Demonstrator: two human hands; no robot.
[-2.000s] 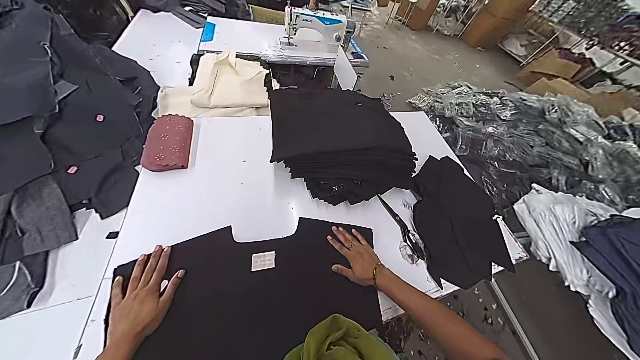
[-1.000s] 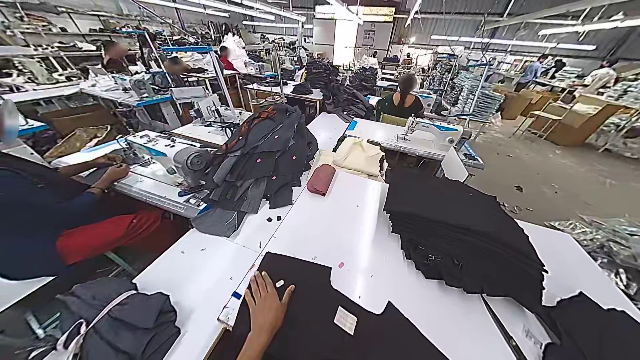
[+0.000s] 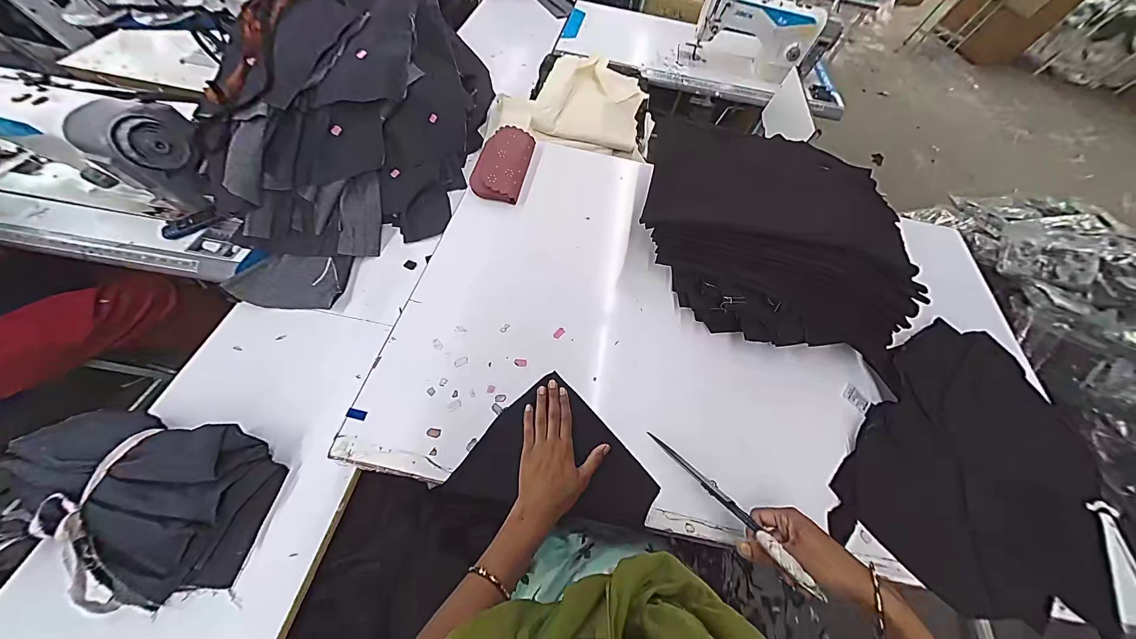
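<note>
My left hand (image 3: pixel 552 457) lies flat, palm down, on a folded black fabric piece (image 3: pixel 497 453) whose pointed end rests on the white table (image 3: pixel 524 266); the rest hangs over the front edge. My right hand (image 3: pixel 785 541) grips large scissors (image 3: pixel 710 484) by their wrapped handles, blades together and pointing up-left over the table. A tall pile of black cut pieces (image 3: pixel 772 195) sits beyond the scissors. More black fabric (image 3: pixel 967 470) drapes over the table's right side. Small pink and grey scraps (image 3: pixel 521 362) are scattered left of my left hand.
A maroon case (image 3: pixel 503 166) and cream cloth (image 3: pixel 590 105) stand at the back. Grey pieces with pink tags (image 3: pixel 337 133) heap up at left, near a sewing machine (image 3: pixel 138 138) and a person's red-clothed leg (image 3: pixel 80 328). A tied grey bundle (image 3: pixel 177 506) lies front left. Another sewing machine (image 3: pixel 763 31) is behind.
The black piece, spread flat on the table before, is now folded to a point under my left hand. My right hand, unseen a second ago, now holds the scissors. The view has tilted down.
</note>
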